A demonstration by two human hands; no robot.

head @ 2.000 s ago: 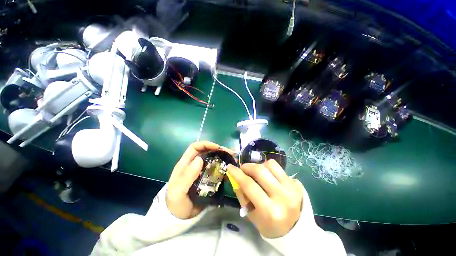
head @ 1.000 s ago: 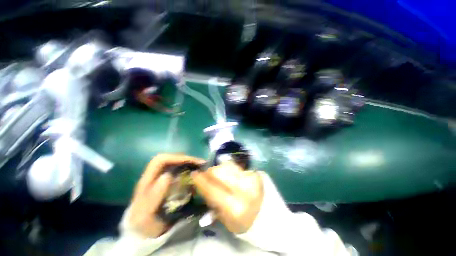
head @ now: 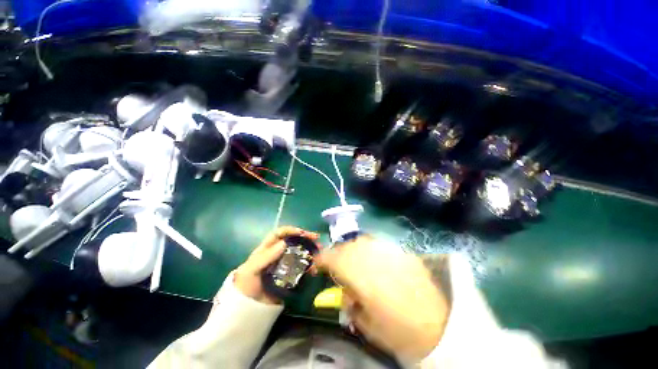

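My left hand [head: 261,263] holds a dark round camera module [head: 291,267] with its metallic circuit board facing up. My right hand [head: 389,292] is blurred and close to the camera, its fingers at the module's right side. A yellow-handled tool [head: 329,298] shows below the right fingers, against that hand; its tip cannot be seen. The white bracket [head: 342,215] of the camera housing stands just beyond my right hand, with white cable running up from it. The housing's dark open end is mostly hidden by the right hand.
White camera bodies [head: 130,256] are piled at left. An open housing with red wires [head: 252,167] lies at the back. Spare modules [head: 440,181] stand on the dark surface at upper right. Tangled pale strands [head: 462,249] lie right of the bracket on the green mat [head: 577,263].
The view has tilted upward, showing more of the blue area at the back. My right hand has risen toward the camera and covers more of the housing. The left hand still holds the module.
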